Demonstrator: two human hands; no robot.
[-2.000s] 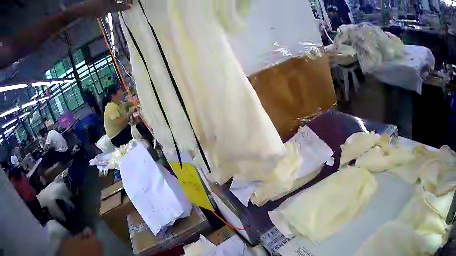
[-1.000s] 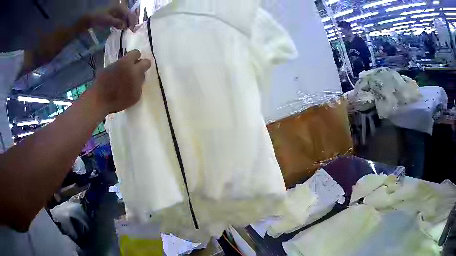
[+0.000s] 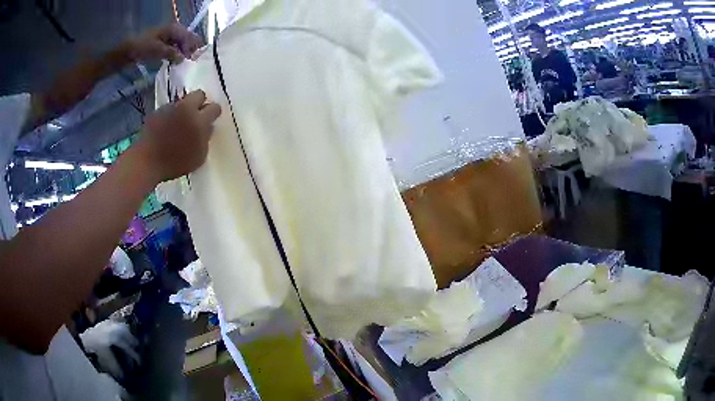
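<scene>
A large cream shirt body [image 3: 313, 172] with a short sleeve hangs raised at centre-left. My left hand [image 3: 168, 43], the upper one, is shut on its top left edge. My right hand [image 3: 182, 135], lower and nearer, has its bent fingers closed on the cloth at the left edge. No snips can be made out in either hand. A thin black cord or strip [image 3: 263, 200] runs down across the shirt.
Cream pieces [image 3: 509, 352] and a paper-like stack [image 3: 498, 294] lie on the table at lower right. A brown-and-white wrapped panel [image 3: 470, 215] stands behind the shirt. A cream heap [image 3: 600, 137] and a standing person [image 3: 552, 70] are at back right.
Over two seconds, the shirt opened out to show its sleeve, and both my hands came into clear view on it. Since one second ago, hands and shirt shifted slightly left in the picture.
</scene>
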